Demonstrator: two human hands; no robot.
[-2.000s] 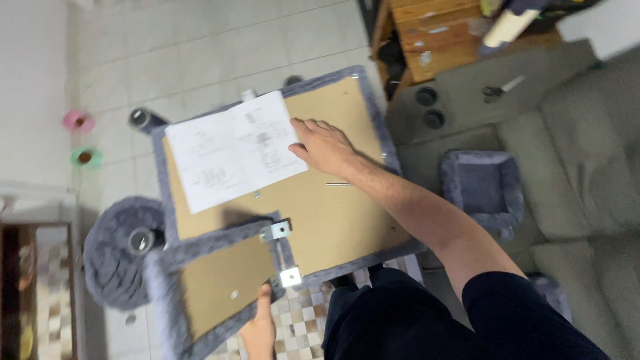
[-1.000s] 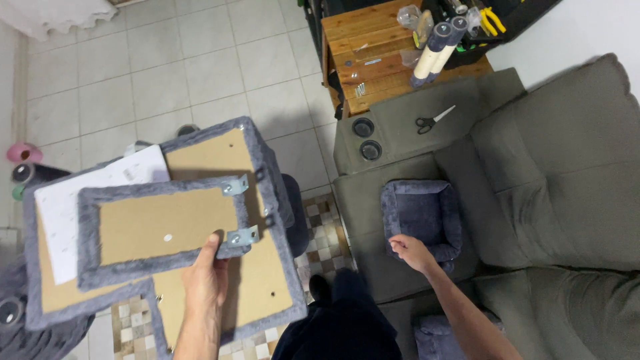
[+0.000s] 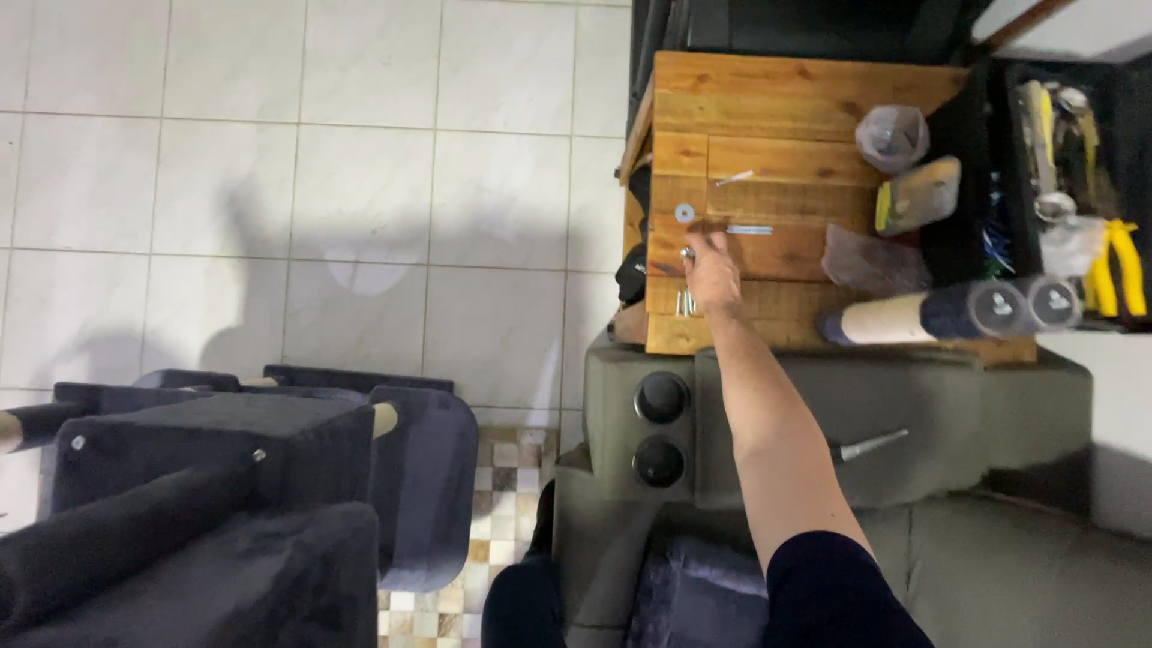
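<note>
My right hand (image 3: 714, 274) reaches over the wooden table (image 3: 783, 99), its fingertips at a small metal piece (image 3: 688, 254); whether they grip it is unclear. Just beyond the fingers lies a washer (image 3: 684, 213). Metal rods (image 3: 750, 230) lie right of it, and a small bolt (image 3: 733, 178) lies farther back. Several screws (image 3: 686, 302) rest near the table's front edge, left of my wrist. A dark plush-covered structure (image 3: 216, 423) with light posts and bolt heads stands at lower left. My left hand is out of view.
Two plush-ended posts (image 3: 882, 321) lie across the table's front right. Behind them are a plastic bag (image 3: 873, 261), a plastic cup (image 3: 891, 137) and a black toolbox (image 3: 1017, 171) with yellow-handled pliers (image 3: 1116, 270). The grey sofa (image 3: 918, 387) has cup holders (image 3: 661, 398) and scissors (image 3: 871, 445).
The view has swung right toward the table. My right hand has moved from above the sofa to the tabletop hardware. My left hand, earlier holding the small plush-edged panel with brackets, has left view.
</note>
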